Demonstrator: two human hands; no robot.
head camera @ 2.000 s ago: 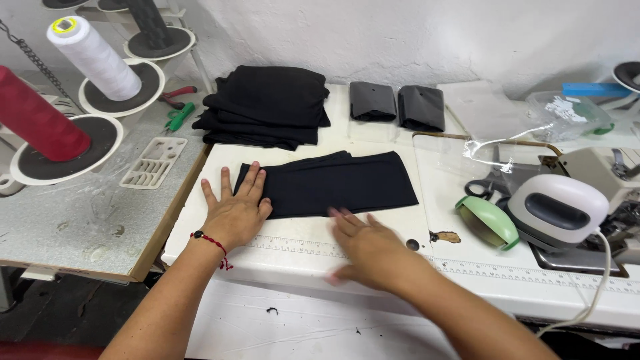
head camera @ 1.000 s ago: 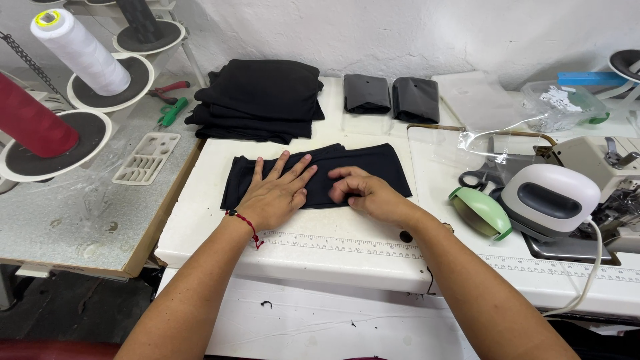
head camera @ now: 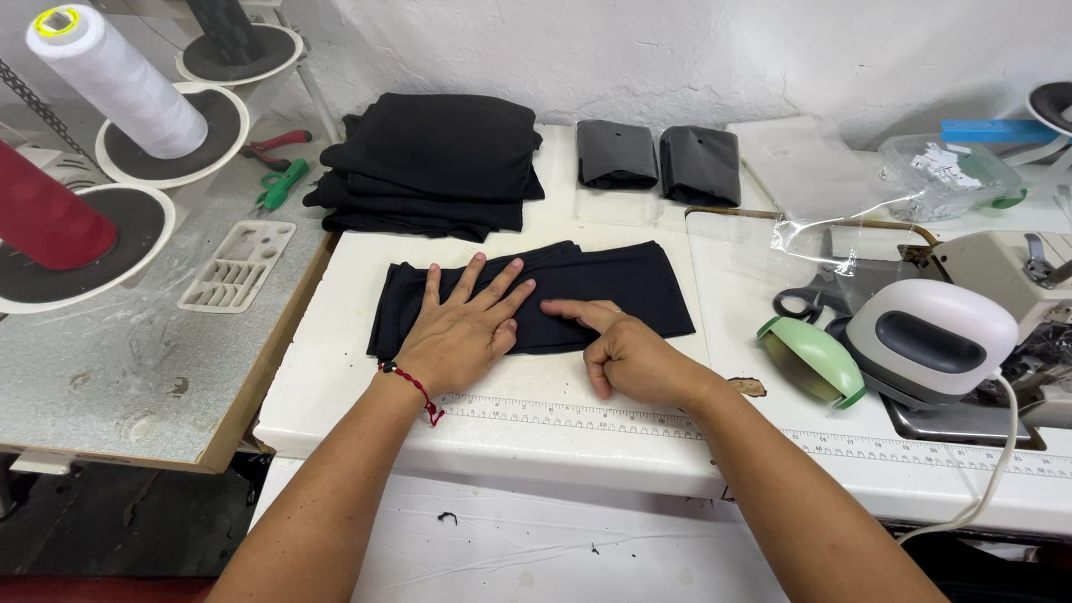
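A folded black fabric garment (head camera: 620, 285) lies flat on the white sewing table (head camera: 335, 368). My left hand (head camera: 461, 327) rests on its left half, palm down with the fingers spread. Over the garment's lower middle is my right hand (head camera: 624, 347), its index finger extended to the left and the other fingers curled; nothing is held in it. Behind the garment stands a stack of folded black fabric (head camera: 435, 151). Two black items in clear plastic packaging, one at the left (head camera: 617, 155) and one at the right (head camera: 700, 166), sit near the wall.
At the right are a white mini heat press (head camera: 930, 335), a green holder (head camera: 811, 362), black scissors (head camera: 800, 303) and part of a sewing machine (head camera: 1005, 268). A printed ruler tape (head camera: 586, 417) runs along the front. Thread cones (head camera: 126, 84) and green snips (head camera: 282, 184) occupy the left table.
My right hand has moved from the garment's front edge up onto its middle, and its fingers have curled apart from the index finger. My left hand stays spread on the fabric.
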